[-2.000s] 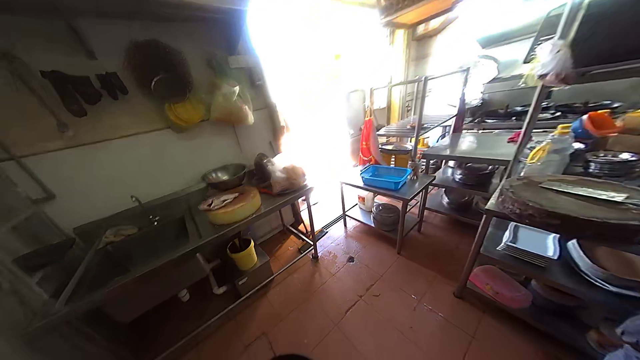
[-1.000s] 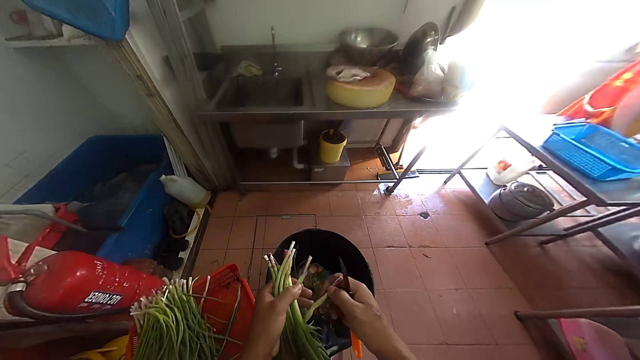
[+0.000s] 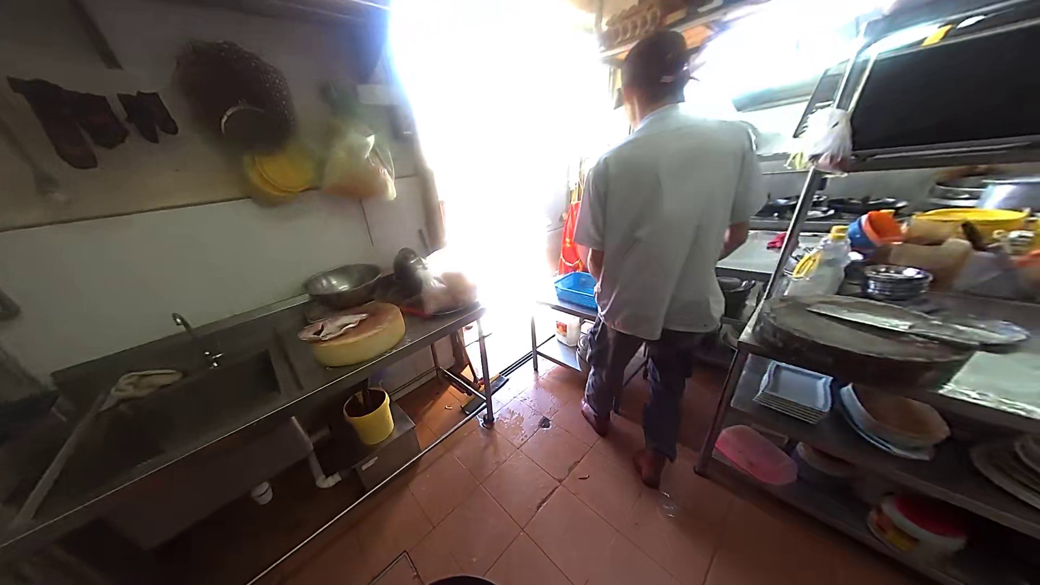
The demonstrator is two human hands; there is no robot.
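Observation:
Neither my left hand nor my right hand shows in the head view, so what they hold is hidden. The dark rim of a round container (image 3: 461, 580) just enters at the bottom edge. A person in a light short-sleeved shirt (image 3: 670, 219) stands with their back to me by a low metal table, beside a blue plastic basket (image 3: 575, 289). That person's hands are hidden in front of their body.
On the left a steel sink (image 3: 203, 398) adjoins a counter with a thick round chopping block (image 3: 361, 337) and a metal bowl (image 3: 343, 283). A yellow bucket (image 3: 370, 416) sits below. On the right, metal shelving holds a dark round block (image 3: 861, 333) and stacked plates (image 3: 795, 390).
The view has swung up and right from the hands, which one second ago held green onions over a dark tub. A person now stands by the low table, where none showed two seconds ago.

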